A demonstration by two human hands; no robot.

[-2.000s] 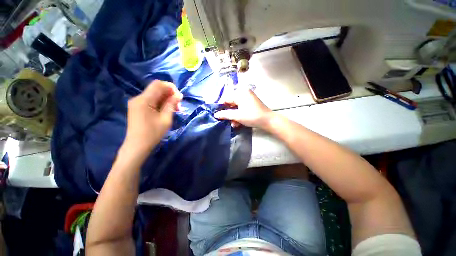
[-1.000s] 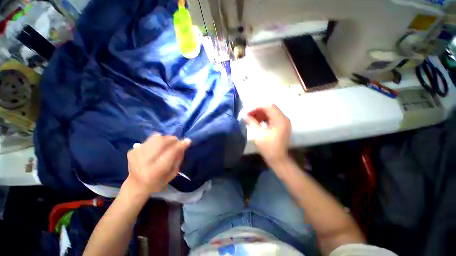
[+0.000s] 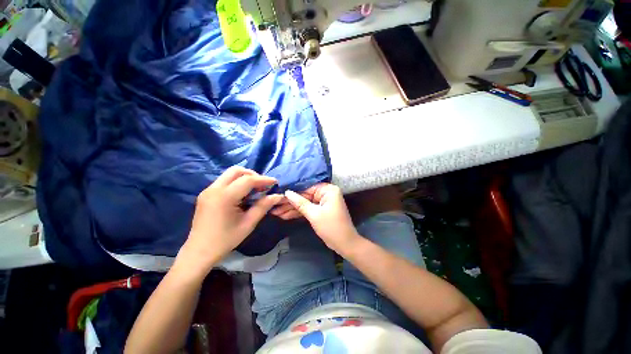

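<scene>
The shiny navy garment (image 3: pixel 173 138) is spread left of the needle, over the table and down toward the lap. Its right edge runs from the presser foot (image 3: pixel 296 69) to my hands. My left hand (image 3: pixel 235 211) pinches the navy edge between thumb and fingers near the table's front rim. My right hand (image 3: pixel 319 211) meets it from the right, thumb and fingertips closed on the same edge. The fingertips of both hands nearly touch. A white panel (image 3: pixel 259 263) shows under the garment's lower edge. I cannot tell whether a small tool is inside my right hand.
A smartphone (image 3: pixel 411 63) lies on the white table (image 3: pixel 443 142). Right of it are a thin blue-and-red tool (image 3: pixel 510 92) and black-handled scissors (image 3: pixel 579 76). A yellow-green tag (image 3: pixel 234 26) hangs left of the needle. A second machine (image 3: pixel 15 131) stands at left, a red basket (image 3: pixel 97 294) below.
Both hands have come down to the garment's edge at the table rim and together. My right hand moved left onto the cloth. The grey patch beside the edge no longer shows.
</scene>
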